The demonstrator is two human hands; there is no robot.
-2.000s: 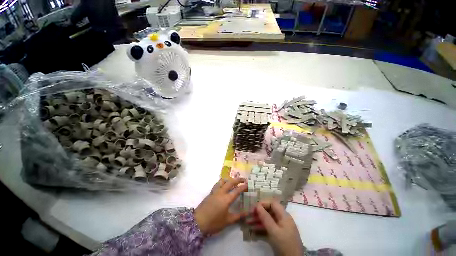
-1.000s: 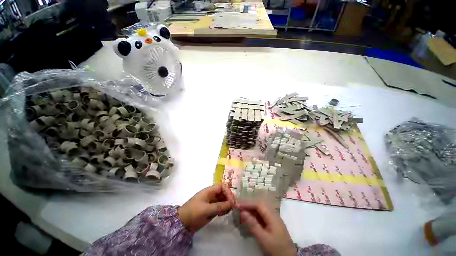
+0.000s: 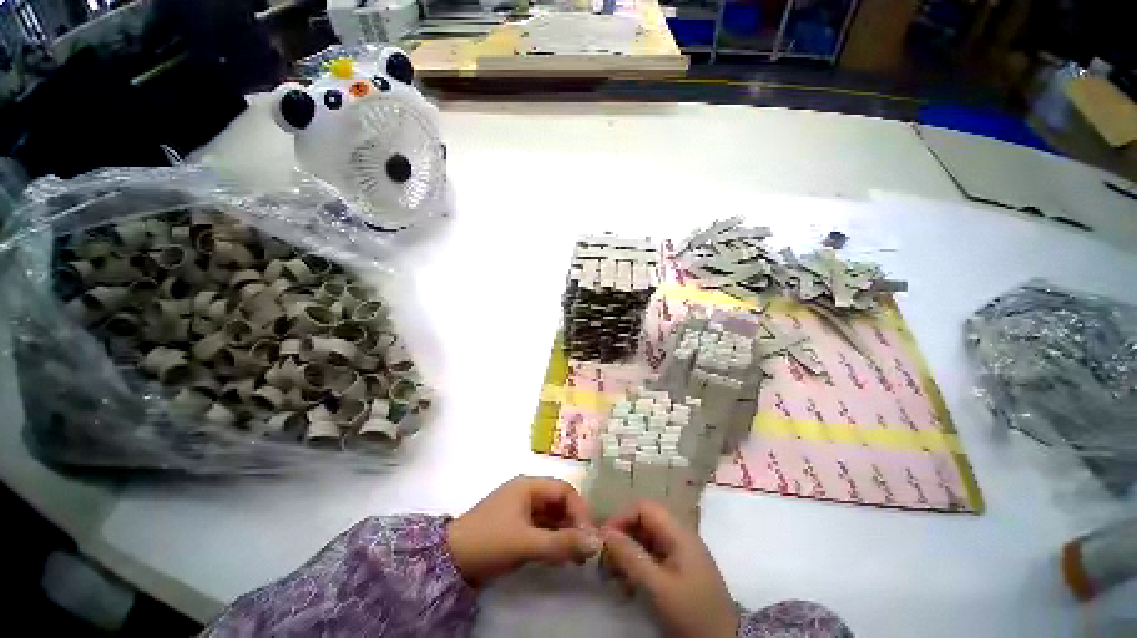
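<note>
My left hand and my right hand meet fingertip to fingertip at the bottom centre. A tiny pale piece shows between the fingertips, too small and blurred to make out. Just beyond the hands, grey laid-out strips with rows of small pale blocks lie in two overlapping groups, partly on the pink work board. The stacked strips stand at the board's far left corner. Loose strips lie in an untidy heap along its far side.
A large open clear plastic bag of grey-taupe loops is at left. A white panda-faced fan stands behind it. A second plastic bag is at right, with an orange-brown and white item below it at the edge.
My hands have left the laid-out strips and come together nearer me, fingertips touching. The view has shifted slightly, so the table's things sit a little higher and further left.
</note>
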